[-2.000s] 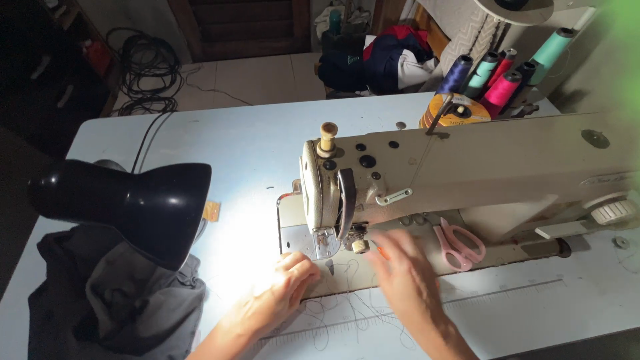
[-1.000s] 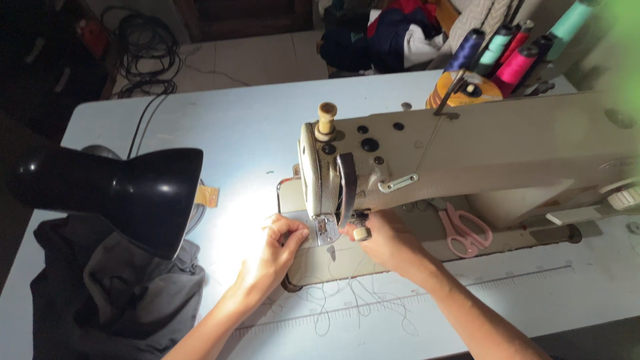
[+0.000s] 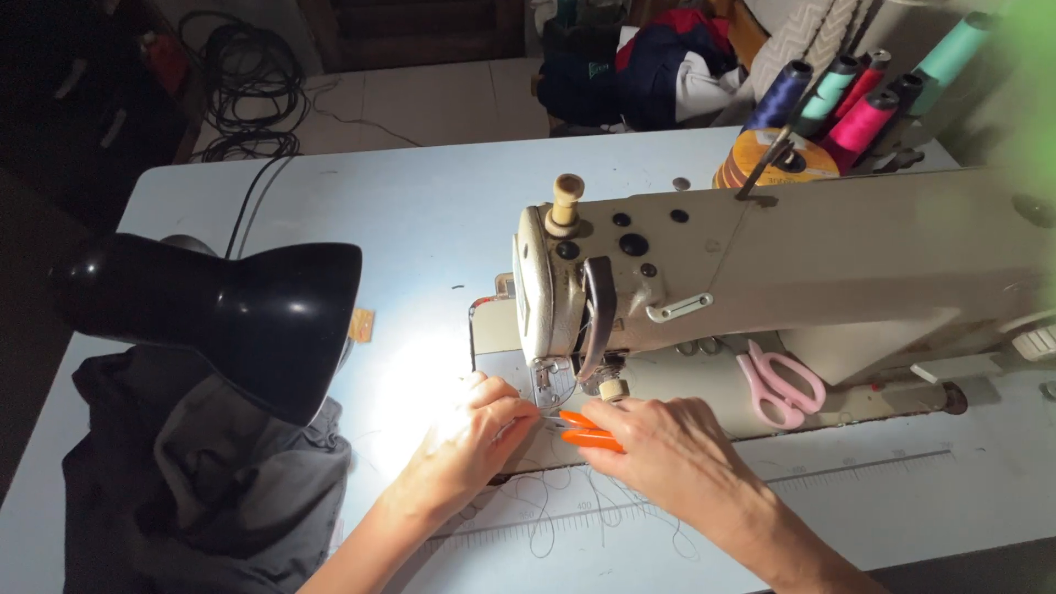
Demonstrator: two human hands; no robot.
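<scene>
My right hand (image 3: 660,437) is closed around orange-handled thread snips (image 3: 592,433), their blades pointing left just in front of the presser foot (image 3: 546,378). Close by on the left, my left hand (image 3: 477,429) has its fingertips pinched near the blade tips; a thread seems to run between them, too fine to be sure. Both hands are at the needle end of a beige industrial sewing machine (image 3: 726,272). Loose dark threads (image 3: 606,495) curl over the front of the bed and a printed ruler scale (image 3: 693,495). Pink-handled scissors (image 3: 784,388) lie on the bed under the arm.
A black lamp (image 3: 280,313) shines from the left, above dark grey fabric (image 3: 206,478) on the white table (image 3: 371,190). Thread cones (image 3: 858,124) and an orange spool (image 3: 771,157) stand behind the machine. Clothes (image 3: 643,74) and coiled cables (image 3: 247,82) lie beyond the table.
My right hand has come back from beside the needle area toward the front, and the orange snips now show plainly in it. My left hand has moved slightly forward of the presser foot.
</scene>
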